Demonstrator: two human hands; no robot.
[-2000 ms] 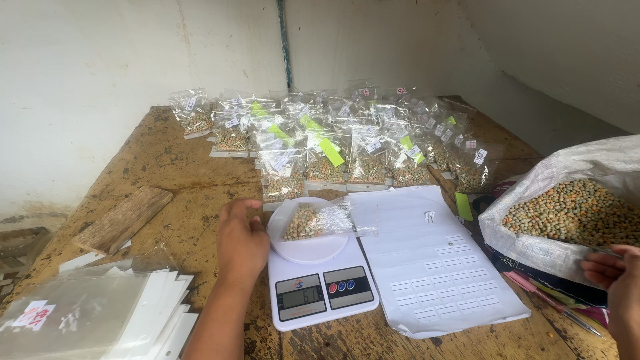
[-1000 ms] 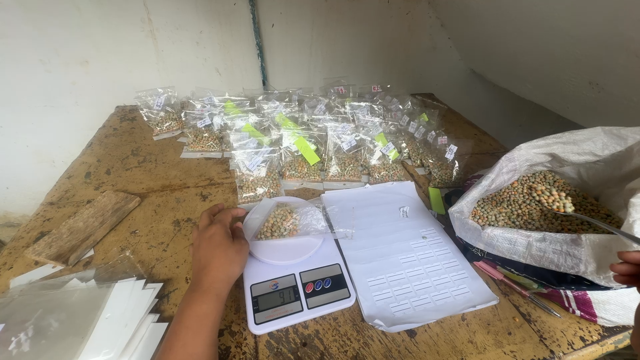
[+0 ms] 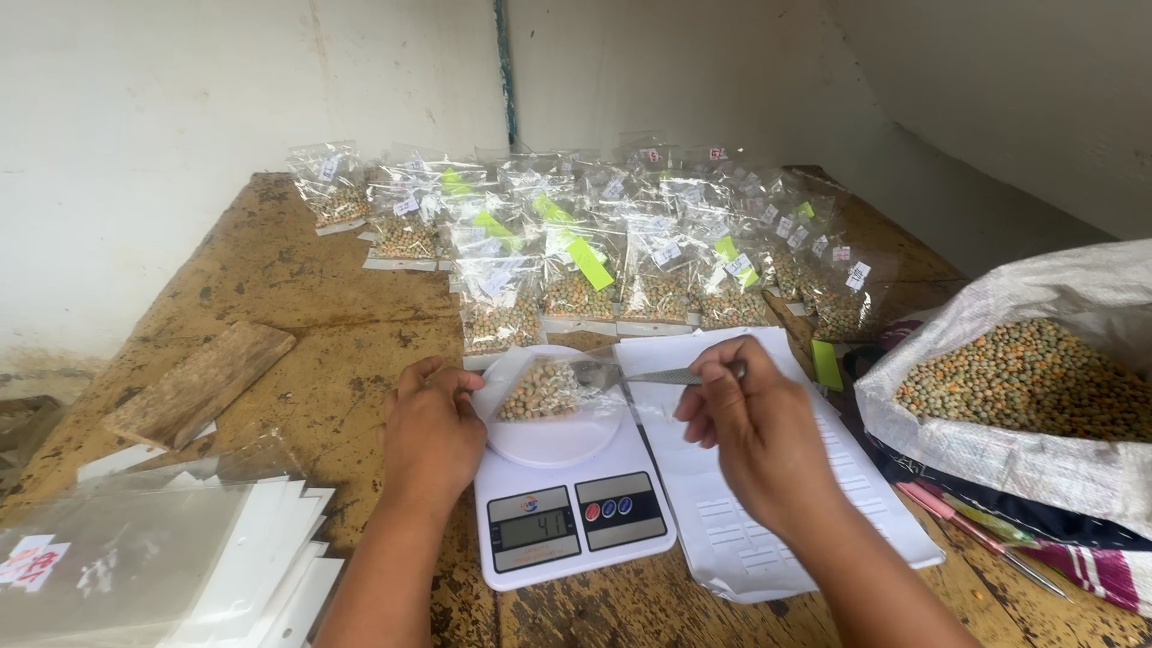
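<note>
On the round plate of a white digital kitchen scale (image 3: 576, 558) lies a clear plastic bag of dried peas (image 3: 543, 389), its mouth toward the right. My left hand (image 3: 436, 427) rests at the left edge of the plate, fingers at the bag's side; whether it pinches the bag is unclear. Over the printed paper sheets (image 3: 747, 540), my right hand (image 3: 756, 423) grips a metal spoon (image 3: 670, 376), whose far end points into the bag's mouth. To the right stands an open white woven sack (image 3: 972, 315) full of dried peas (image 3: 1026, 382).
Several filled, labelled clear bags (image 3: 576, 288) stand in rows behind the scale. A wooden block (image 3: 202, 382) and a stack of flat plastic bags (image 3: 153, 558) are at left. A pink pen (image 3: 958, 517) lies below the sack, beside patterned cloth (image 3: 1080, 567).
My right hand with the spoon has moved left from the sack to the bag on the scale. One second ago the spoon was at the peas in the sack. My left hand stays beside the scale.
</note>
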